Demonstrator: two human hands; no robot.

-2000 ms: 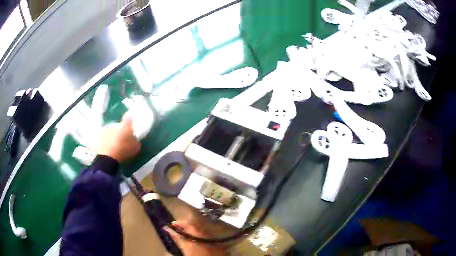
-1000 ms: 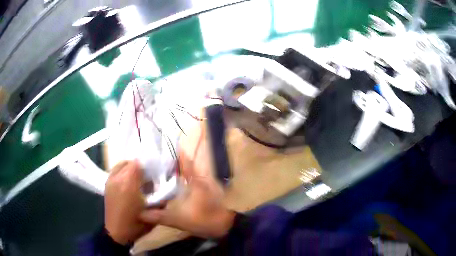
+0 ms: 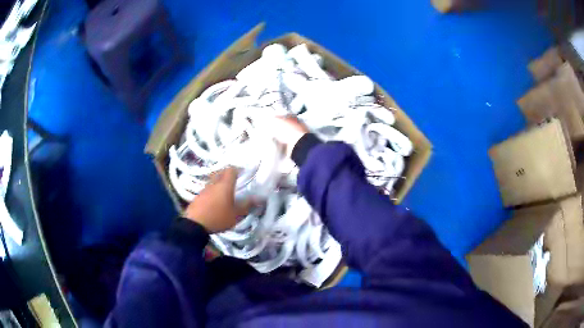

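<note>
An open cardboard box on the blue floor is filled with a heap of glossy white curved housing arms. My left hand is over the near left part of the heap, thumb and fingers apart; white arms lie right beside its fingers, and whether it holds one cannot be told. My right hand reaches into the middle of the heap. Its fingers are blurred and washed out against the white parts, so its grip cannot be told. Thin dark and reddish wires show among the arms.
A dark purple stool stands at the upper left. The dark bench edge curves down the left side, with white parts on the bench. Several brown cardboard boxes stand at the right, one with white pieces inside. Blue floor surrounds the box.
The view has turned from the bench and green belt to the box on the floor. Both hands, earlier together around white wired arms over the cardboard mat, are now apart over the heap.
</note>
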